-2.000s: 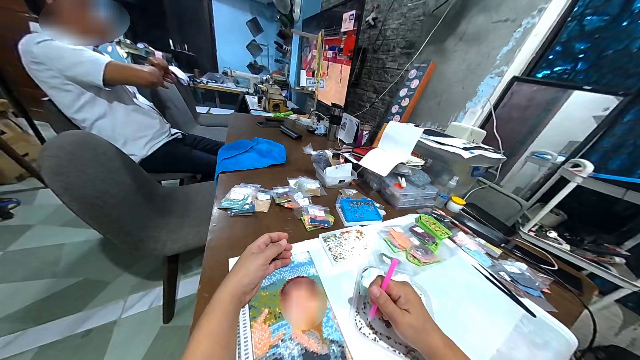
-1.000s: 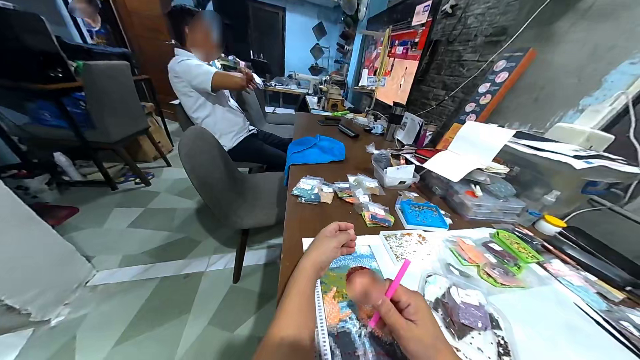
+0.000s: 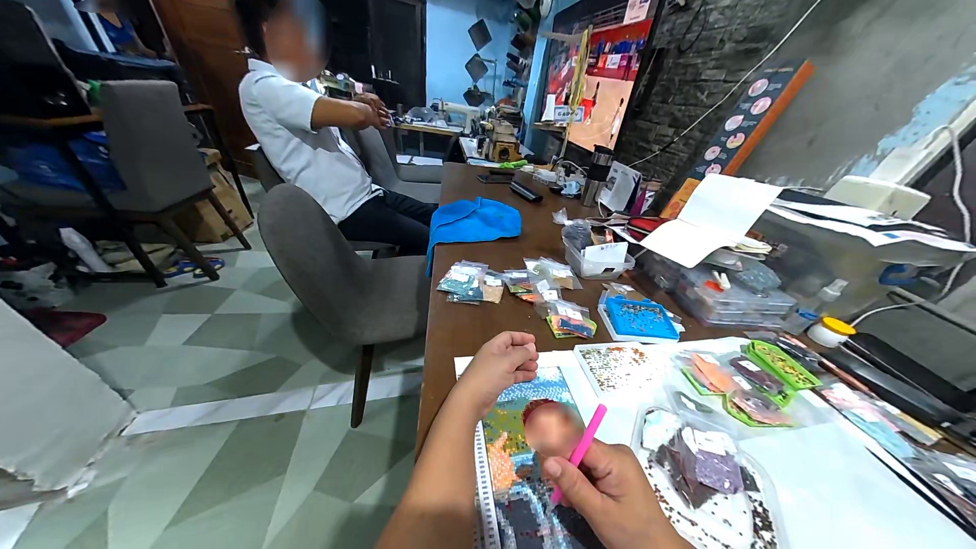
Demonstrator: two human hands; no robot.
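Observation:
My right hand (image 3: pixel 610 488) holds a pink diamond-painting pen (image 3: pixel 581 450) between thumb and fingers, its lower end at the dark lower part of a diamond painting (image 3: pixel 509 412). My left hand (image 3: pixel 505 370) rests at the canvas's upper left, fingers curled, apparently with nothing in them. Right of my right hand, a clear plastic tray (image 3: pixel 762 496) holds scattered dark beads and a bag of purple beads (image 3: pixel 713 461). A white tray of mixed beads (image 3: pixel 616 367) lies above the canvas. Green trays (image 3: pixel 781 364) with bagged beads stand further right, and a blue tray (image 3: pixel 640 319) of beads lies behind.
Small bead bags (image 3: pixel 465 280) and a blue cloth (image 3: pixel 474 221) lie on the brown table (image 3: pixel 450 328). A white box (image 3: pixel 598 261) and clear plastic cases (image 3: pixel 732 297) stand at the back. A grey chair (image 3: pixel 335 274) is at the left; a person (image 3: pixel 305 145) sits beyond it.
My right hand with the pink pen has moved from over the clear tray to the canvas. The purple bead bag in that tray shows more fully now. The view has swung left.

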